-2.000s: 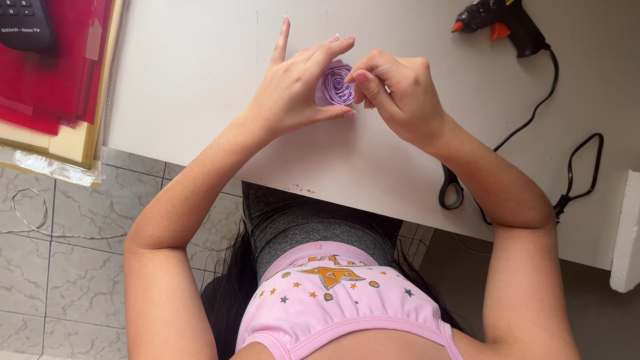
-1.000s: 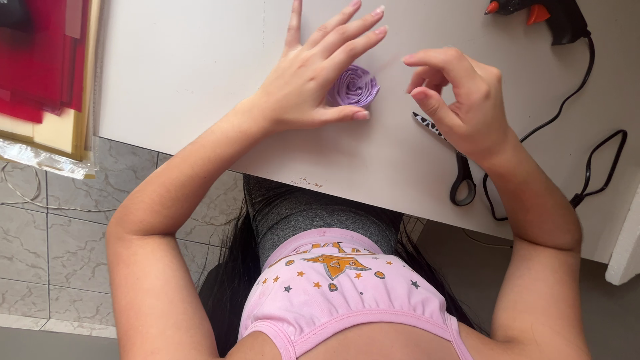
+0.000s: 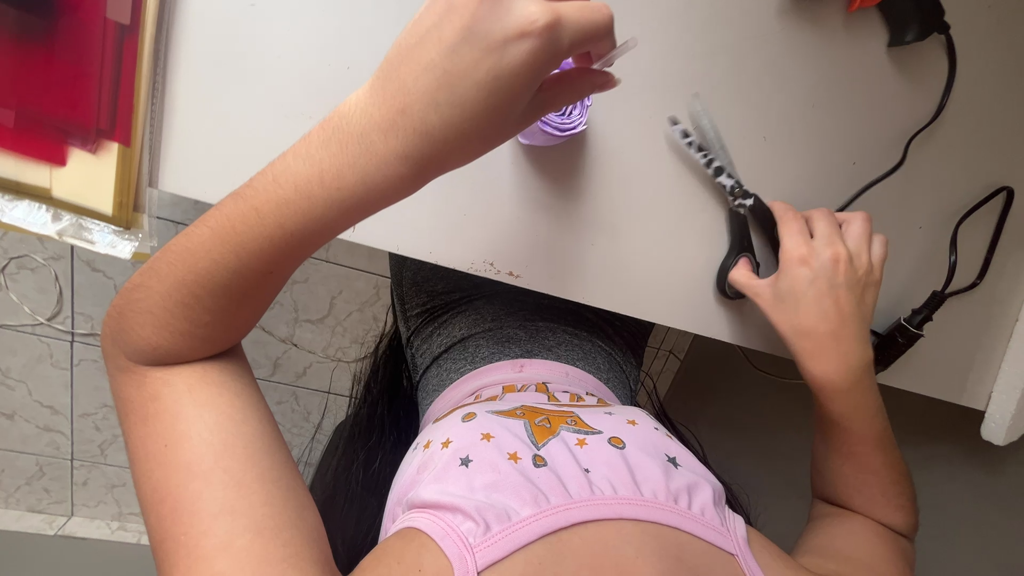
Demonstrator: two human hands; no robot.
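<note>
My right hand (image 3: pixel 832 280) holds a pair of scissors (image 3: pixel 740 200) by the black handles, thumb through one loop. The patterned blades are apart and point up and left over the table. At the top centre, my left hand (image 3: pixel 512 64) pinches a thin pale translucent strip (image 3: pixel 616 53) between thumb and fingers. Under and beside that hand is a rolled lilac ribbon rose (image 3: pixel 565 122), partly hidden by the fingers; whether the strip joins it I cannot tell.
A glue gun (image 3: pixel 912 18) lies at the upper right of the white table (image 3: pixel 480 216), its black cord (image 3: pixel 912 144) running down. A cable loop and connector (image 3: pixel 908 330) lie at the right edge. Red sheets (image 3: pixel 72 88) are on the left.
My right hand has moved down and taken hold of the scissors, which lay on the table, and their blades have parted. My left hand has closed on the pale strip.
</note>
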